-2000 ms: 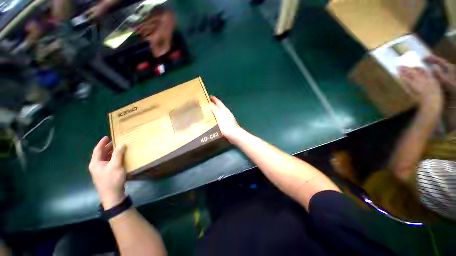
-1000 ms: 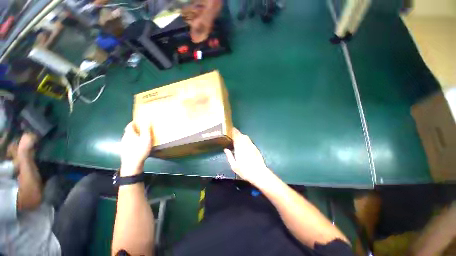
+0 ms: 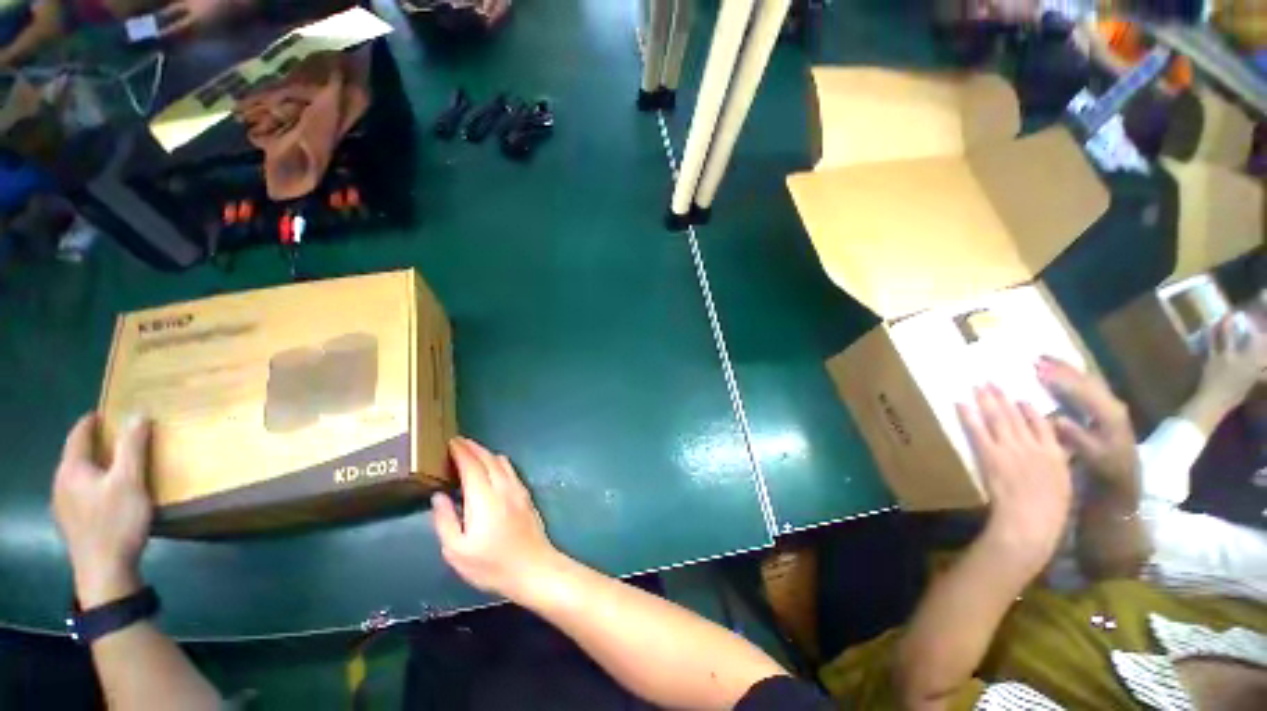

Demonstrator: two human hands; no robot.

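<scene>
A closed tan retail carton (image 3: pixel 222 403) with KEIID and KD-C02 printed on it, a dark stripe and a picture of two speakers lies at the left of the view, face up. My left hand (image 3: pixel 104 500) holds its left end, thumb on the top face, a black band on the wrist. My right hand (image 3: pixel 486 521) is at its lower right corner, fingertips against the right end; its grip underneath is hidden.
At right, a neighbour's hands (image 3: pixel 1021 452) touch the pale contents of an open carton (image 3: pixel 896 424). Cream rack posts (image 3: pixel 730 104) stand at the far middle. A black test box (image 3: pixel 375 160) with red terminals, a black speaker (image 3: pixel 132 208) and cable bundles (image 3: pixel 493 122) lie beyond my carton.
The view has swung right, bringing the neighbour's open carton and hands back into sight. My hands still hold the carton, which now appears further left and nearly level.
</scene>
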